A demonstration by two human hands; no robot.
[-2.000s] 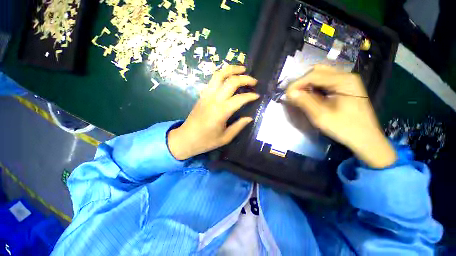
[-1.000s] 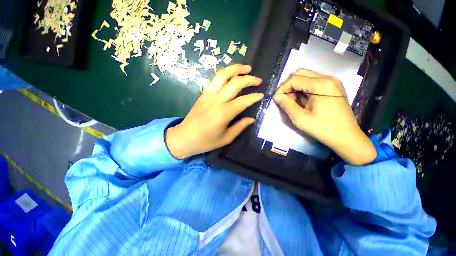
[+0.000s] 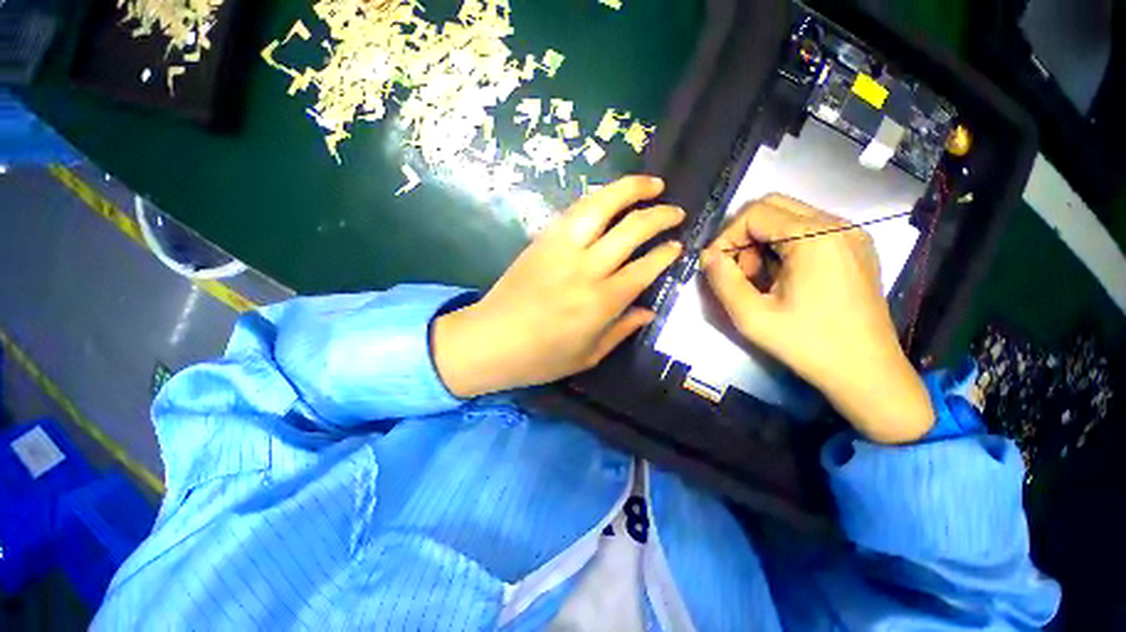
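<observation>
An opened tablet [image 3: 852,185] with a bright silvery area lies tilted in a black tray [image 3: 741,463]. Its dark board [image 3: 914,117] with a yellow square is at the top. My left hand [image 3: 562,290] rests with spread fingers on the tablet's left edge and holds nothing visible. My right hand [image 3: 821,296] is over the bright area, thumb and index finger pinched at the left edge, close to my left fingertips. A hair-thin dark lead [image 3: 852,227] runs from the pinch to the right across the tablet. What lies between the fingertips is too small to tell.
Cream-yellow slips [image 3: 414,93] lie loose on the green surface [image 3: 296,228] at the upper left. A dark tray [image 3: 222,80] with more slips is at the far left. Small dark parts [image 3: 1043,395] are piled at the right. Blue boxes [image 3: 93,531] stand at the lower left.
My right hand has moved from over the tablet's middle to its left edge, and the blurred pinch has become steady. The whole view has shifted slightly. My left hand stays at the edge.
</observation>
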